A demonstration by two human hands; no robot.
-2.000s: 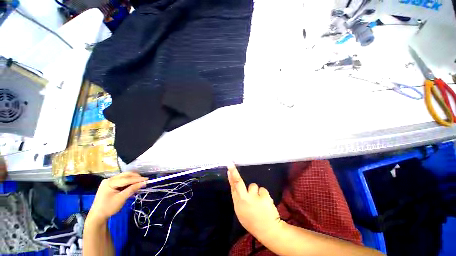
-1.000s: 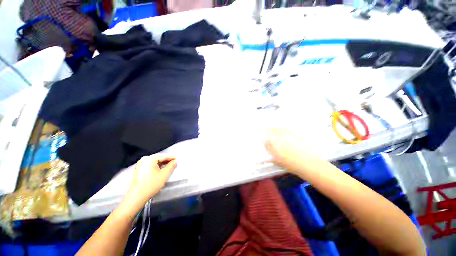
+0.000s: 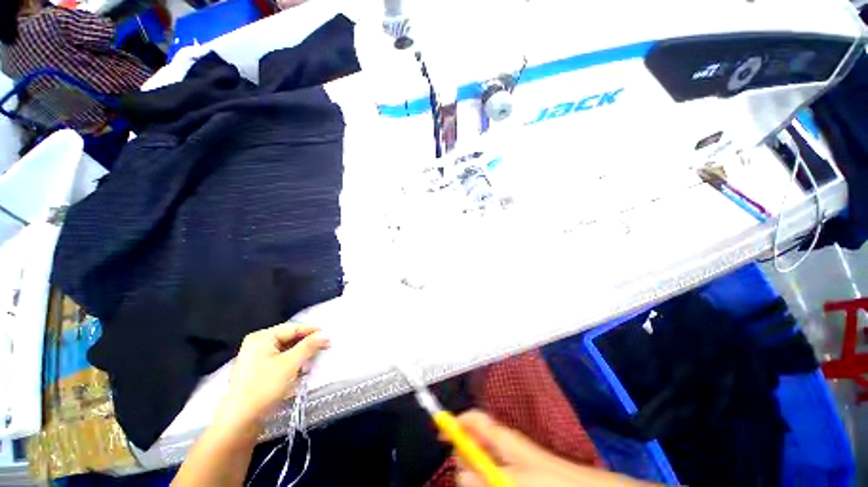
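My left hand (image 3: pixel 276 366) is at the table's front edge, with its fingertips pinched on thin white cord (image 3: pixel 297 418) that hangs in loops below it. My right hand (image 3: pixel 509 452) is at the bottom, slightly blurred, and holds scissors (image 3: pixel 462 442) with a yellow handle loop. The blades point up and left over the table edge, to the right of my left hand. The red handle loop is not visible. A black, faintly striped garment piece (image 3: pixel 238 190) lies on the table left of the sewing machine.
The white JACK sewing machine (image 3: pixel 590 105) stands across the back. A blue crate (image 3: pixel 818 409) with black cloth is below the table at right. A red stool (image 3: pixel 845 338) is at far right, a carton (image 3: pixel 81 418) at left. A person's checked sleeve (image 3: pixel 71 43) shows upper left.
My right hand has reached the scissors, picked them up from the table and brought them down and left to the front edge. My left hand still pinches the cord. The camera view has shifted.
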